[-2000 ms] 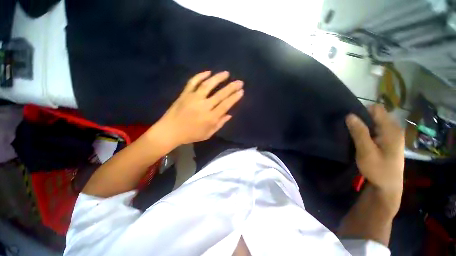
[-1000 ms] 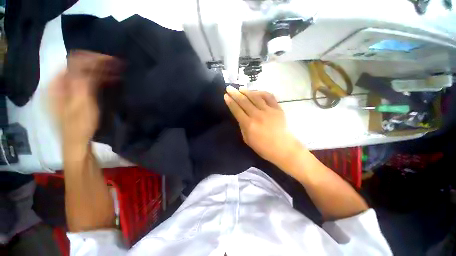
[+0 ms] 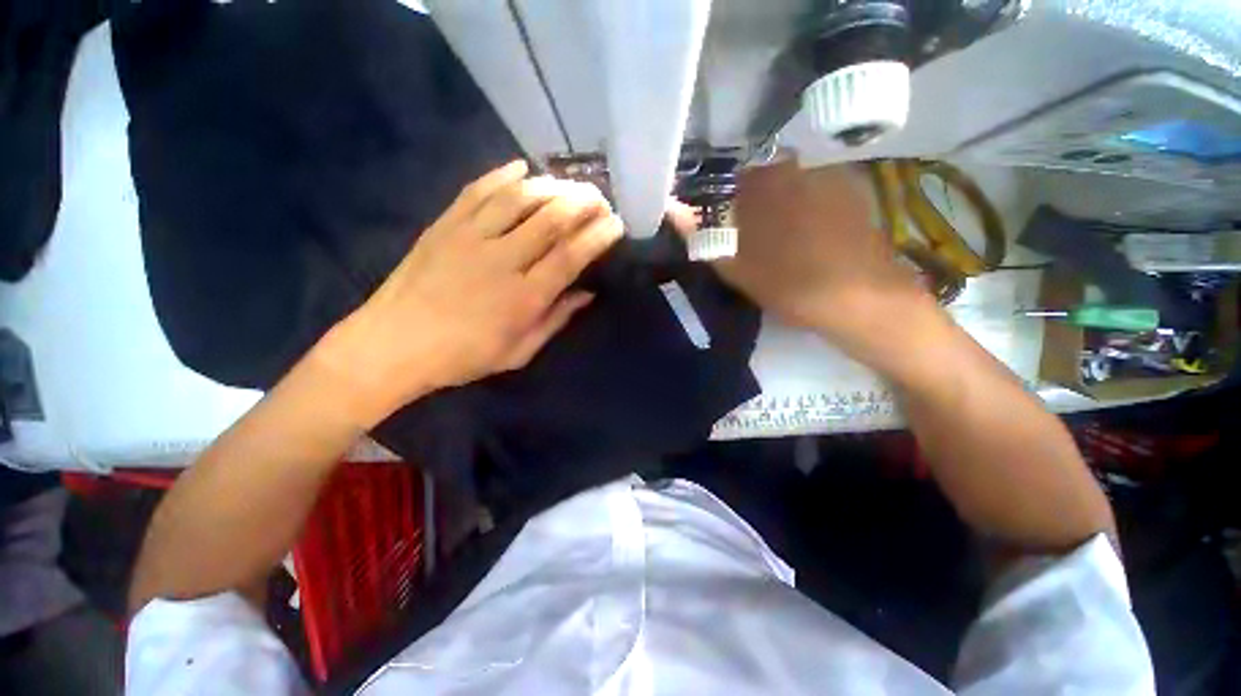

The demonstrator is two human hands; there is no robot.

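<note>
A dark garment panel [image 3: 300, 204] lies over the white table and under the sewing machine head [image 3: 640, 95], its near edge hanging toward my lap. A short pale strip [image 3: 685, 314] shows on the cloth right of the needle area. My left hand [image 3: 497, 272] lies on the cloth just left of the needle area, fingers bent and close together. My right hand [image 3: 803, 245] is blurred, right of the needle area, with fingertips near the cloth beside a white ribbed knob [image 3: 713, 244]. The machine head hides the needle and part of the right fingers.
Yellow-handled scissors [image 3: 915, 218] lie right of my right hand. A brown-edged tray [image 3: 1062, 333] with a green-handled tool [image 3: 1119, 318] and small metal parts is at the right. A red basket [image 3: 361, 558] stands below the table. A printed scale [image 3: 817, 405] runs along the table's front edge.
My left hand has come from the far left to the cloth beside the needle area. My right hand has moved slightly right. The cloth is spread flatter at left, and the pale strip now shows.
</note>
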